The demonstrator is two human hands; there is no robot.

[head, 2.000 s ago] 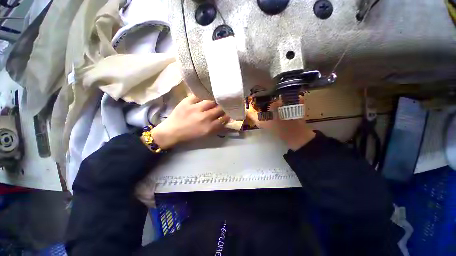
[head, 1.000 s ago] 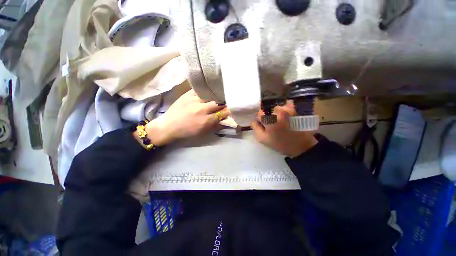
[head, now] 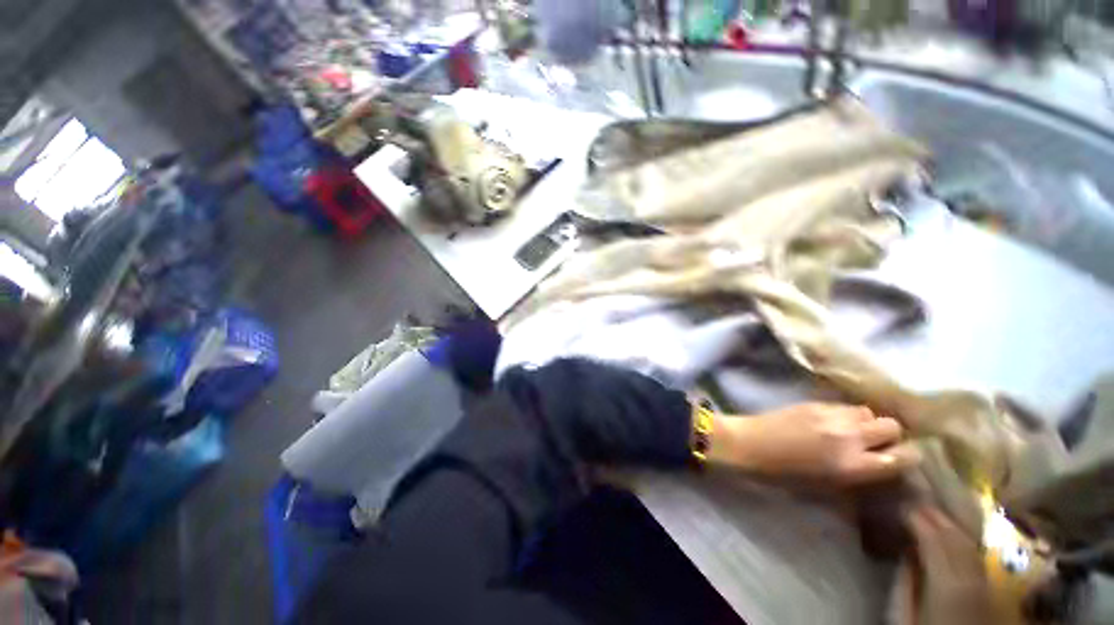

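Observation:
The beige garment (head: 794, 311) lies in a long crumpled heap across the white table, with pale grey-white lining (head: 635, 336) showing in it. My left hand (head: 825, 442), with a yellow bracelet, has its fingers curled down on the near beige cloth; its fingertips are hidden. My right hand (head: 947, 568) is at the lower right, blurred and partly cut off by the bottom edge; its fingers cannot be made out. The lit needle area (head: 1008, 543) of the sewing machine is just right of it, blurred at the picture's right edge.
A second sewing machine (head: 476, 171) stands on the white table (head: 501, 263) at the upper left. Red (head: 342, 202) and blue crates (head: 283, 153) are on the floor beyond. A pale cloth-covered shape (head: 379, 433) is beside my body. A trough (head: 977, 116) runs behind the table.
The view has swung far to the left, so the machine head has moved to the right edge and the floor and second machine show. Both hands remain near the needle area.

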